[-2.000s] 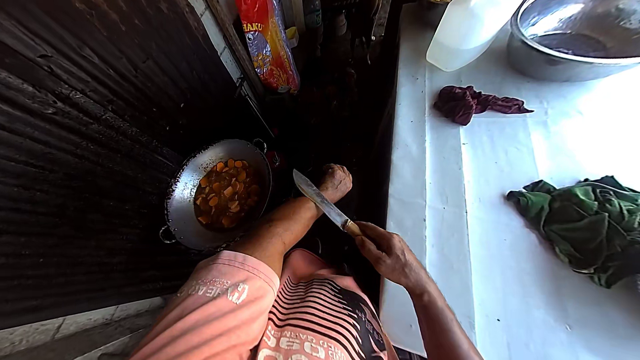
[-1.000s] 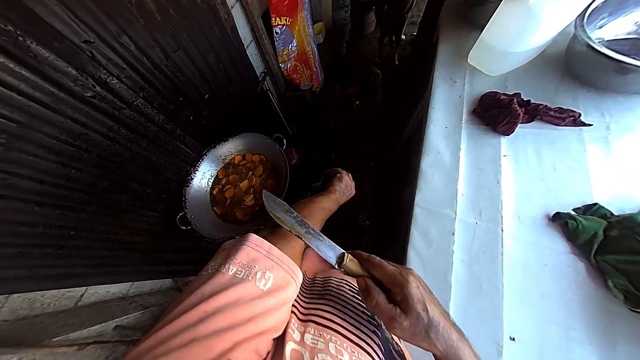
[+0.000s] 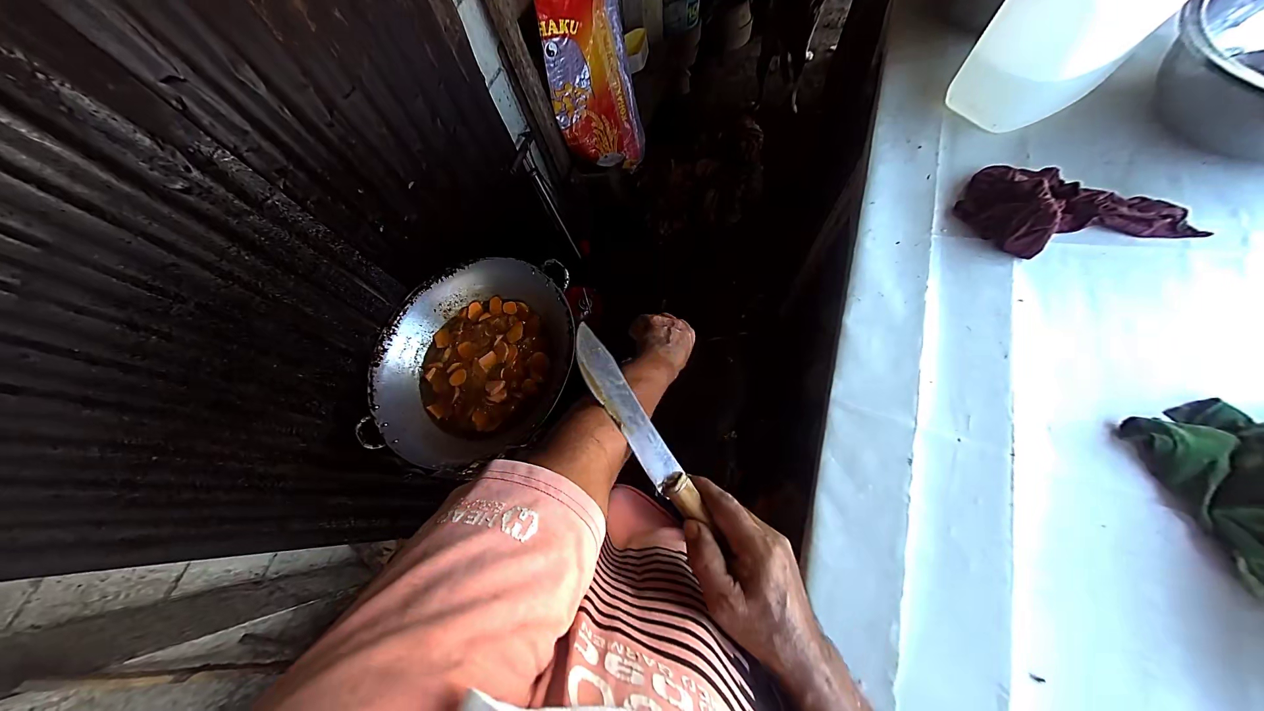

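Note:
My right hand (image 3: 750,573) grips the light-coloured handle of a knife (image 3: 632,420). The broad metal blade points up and to the left, across my left forearm in the view. My left hand (image 3: 665,339) is stretched forward over the dark gap, just beyond the knife's tip; its fingers look curled, and whether it holds anything is hidden. Left of the blade stands a wok (image 3: 400,380) with two ring handles, holding sliced orange pieces in a brown sauce (image 3: 484,365).
Dark corrugated sheeting (image 3: 197,276) rises at left. A red and yellow plastic pack (image 3: 592,89) hangs beyond the wok. The white-covered table (image 3: 869,494) at right bears a maroon cloth (image 3: 1027,209), a green cloth (image 3: 1205,474), a translucent plastic container (image 3: 1037,69) and a metal pot (image 3: 1210,94).
The knife has turned and moved relative to my left arm: its tip lay near the left wrist, then lower over the forearm, and is now beside the wok's rim. The view has shifted left.

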